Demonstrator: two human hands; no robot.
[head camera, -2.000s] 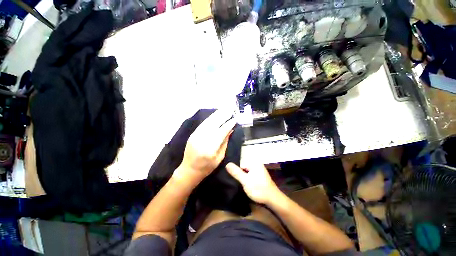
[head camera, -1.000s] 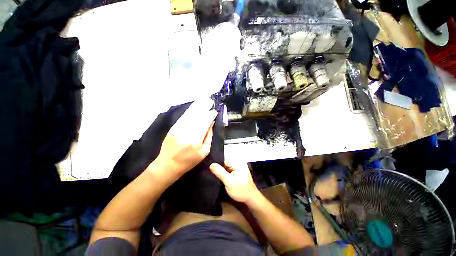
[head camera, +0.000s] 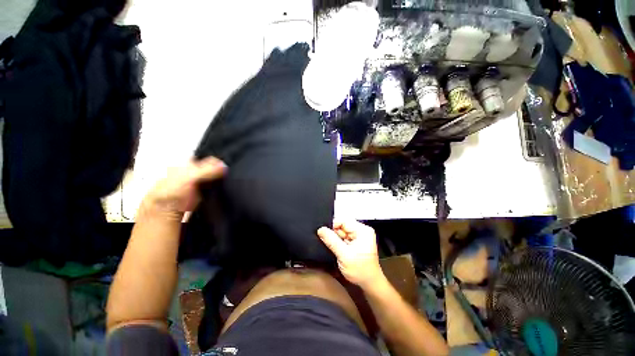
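A black garment piece (head camera: 278, 153) lies spread on the white table from beside the needle area down over the front edge to the lap. Its right edge runs along the presser foot area (head camera: 328, 132). My left hand (head camera: 182, 186) is at the cloth's left edge, slightly blurred, fingertips over the cloth; whether it grips is unclear. My right hand (head camera: 355, 249) pinches the cloth's right edge below the table's front edge. The dark, lint-covered overlock machine (head camera: 438, 69) stands right of the cloth, with a bright white oval (head camera: 341, 59) above the needle area.
A large black garment heap (head camera: 73, 125) lies at the left of the table. Black lint (head camera: 418, 174) hangs below the machine. A round fan (head camera: 557, 306) stands at lower right. Navy cloth (head camera: 599, 111) and a white piece lie on a wood-coloured surface at right.
My left hand has moved from near the needle to the cloth's left edge. The cloth now lies spread wider and reaches farther up the table. My right hand stays at the right edge.
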